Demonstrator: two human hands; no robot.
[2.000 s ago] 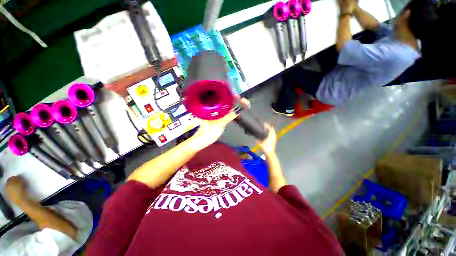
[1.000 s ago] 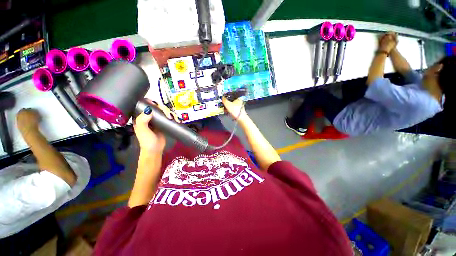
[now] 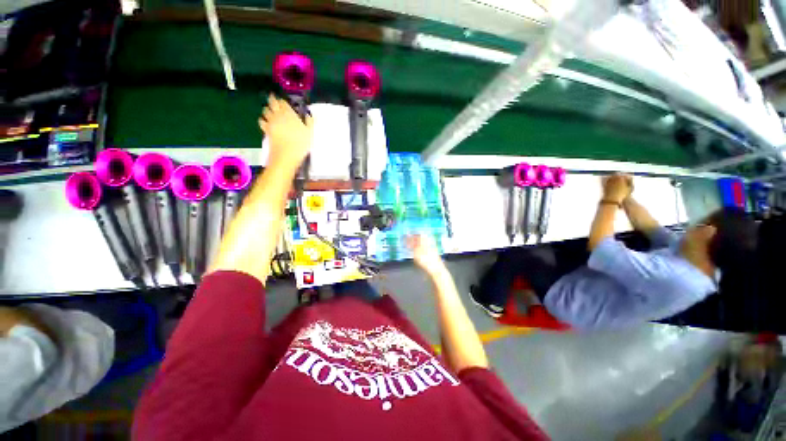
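My left hand (image 3: 286, 131) is closed around the handle of a dark grey hair dryer with a magenta ring (image 3: 295, 72), at the left side of a white padded stand (image 3: 332, 142). A second hair dryer (image 3: 358, 121) lies on the stand to its right. My right hand (image 3: 422, 255) is blurred over the lower right edge of the blue-green mat (image 3: 412, 196); nothing clear shows in it. The tester panel (image 3: 329, 258) has a black plug or socket (image 3: 377, 220) at its right side and a dark cord across it.
Several hair dryers (image 3: 164, 215) stand in a row on the bench at left; three more (image 3: 540, 202) are at right. A seated person (image 3: 612, 267) is at right, another person's sleeve (image 3: 60, 344) at lower left. A slanted post (image 3: 508, 82) crosses above the green belt (image 3: 190, 103).
My left hand has moved forward from near my chest to the stand with the dryer. My right hand has shifted from the tester's corner to the mat edge and no longer shows a cord.
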